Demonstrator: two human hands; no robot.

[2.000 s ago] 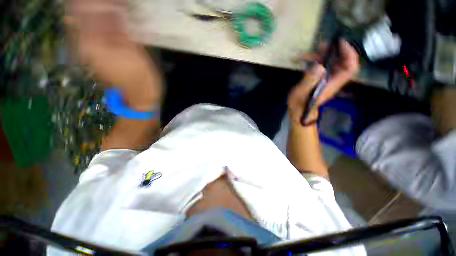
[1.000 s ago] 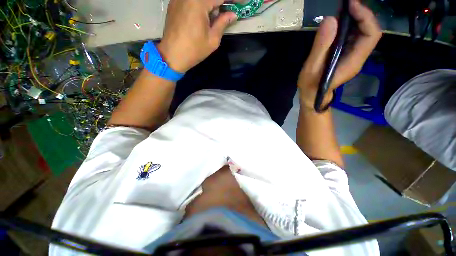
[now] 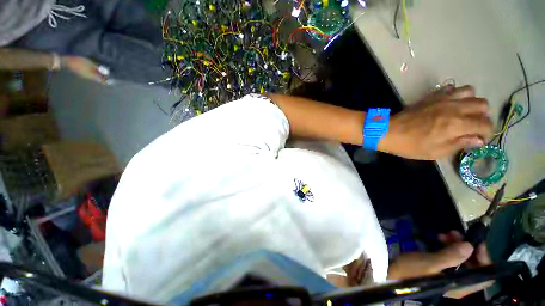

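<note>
The green ring circuit board (image 3: 483, 166) lies on the pale work board (image 3: 431, 54) at the right, with black, yellow and red wires running from it. My left hand (image 3: 445, 124), with a blue wristband, has its fingertips at the ring's upper left edge and grips it there; the fingertip contact is partly hidden. My right hand (image 3: 457, 256), at the lower right, holds the soldering iron (image 3: 491, 210). Its tip is just below the ring, close to the wires. Whether it touches is unclear. Part of my right hand is hidden behind the dark glasses frame.
A heap of wired board assemblies (image 3: 230, 57) lies at the top centre, with another green board (image 3: 328, 19) at its right. A person's hand (image 3: 83, 67) shows at the upper left. Cardboard boxes (image 3: 80, 167) stand at the left. A white wad (image 3: 528, 256) lies at the lower right.
The view has swung round, moving the bench to the right side. The ring board is now fully visible beside my left hand. The iron, earlier held away from the bench, is now close to the board.
</note>
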